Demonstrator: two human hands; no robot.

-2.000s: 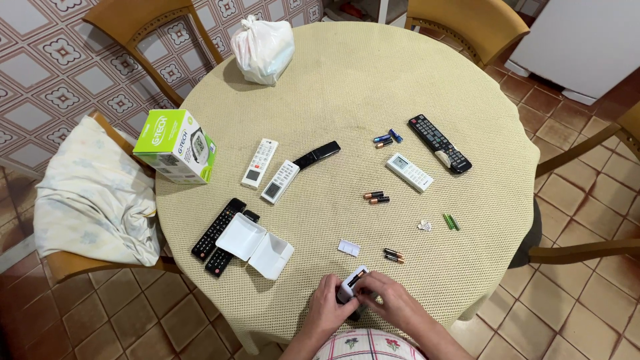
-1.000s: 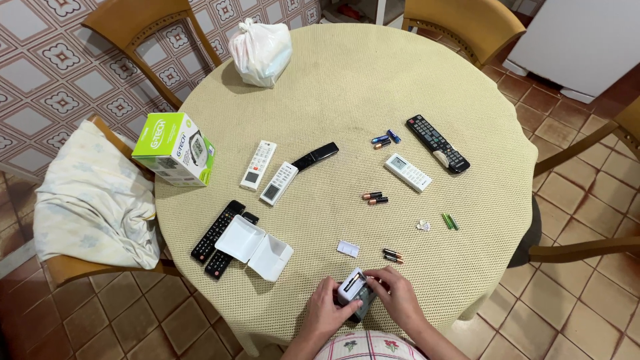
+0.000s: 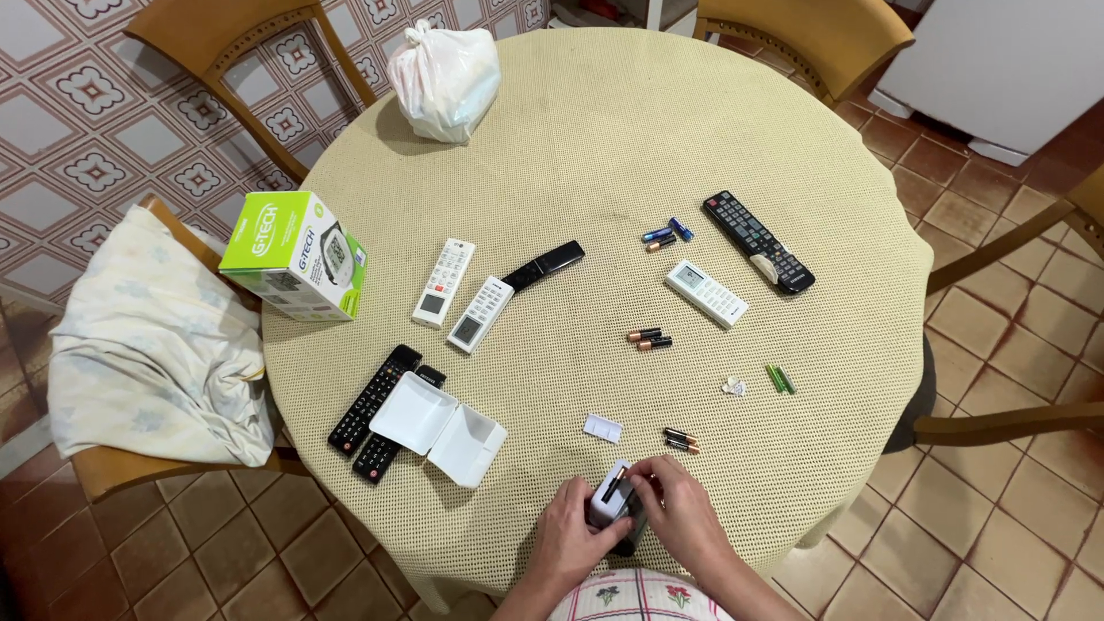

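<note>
My left hand [image 3: 571, 528] grips a white and grey battery-powered device [image 3: 606, 511] at the table's near edge. One black and copper battery [image 3: 615, 485] shows in its uncovered compartment. At the device's right side, my right hand [image 3: 674, 500] has its fingertips by the compartment; whether they hold anything is hidden. Just beyond lies a white battery cover [image 3: 603, 428], with two black and copper batteries [image 3: 680, 441] to its right. More such batteries [image 3: 649, 339] lie farther back. Two green batteries [image 3: 780, 379] rest at the right, beside a crumpled clear wrapper [image 3: 734, 386].
An open white plastic case [image 3: 467, 446] overlaps black remotes [image 3: 375, 401] at left. White remotes [image 3: 443, 283], a white remote [image 3: 706, 294] and a long black remote [image 3: 759, 242] lie farther back. A G-Tech box [image 3: 293, 256] and a tied plastic bag [image 3: 444, 82] stand near the edge.
My right hand has shifted over the device's compartment, its fingers now closer to the battery than one second ago. My left hand has kept its hold on the device.
</note>
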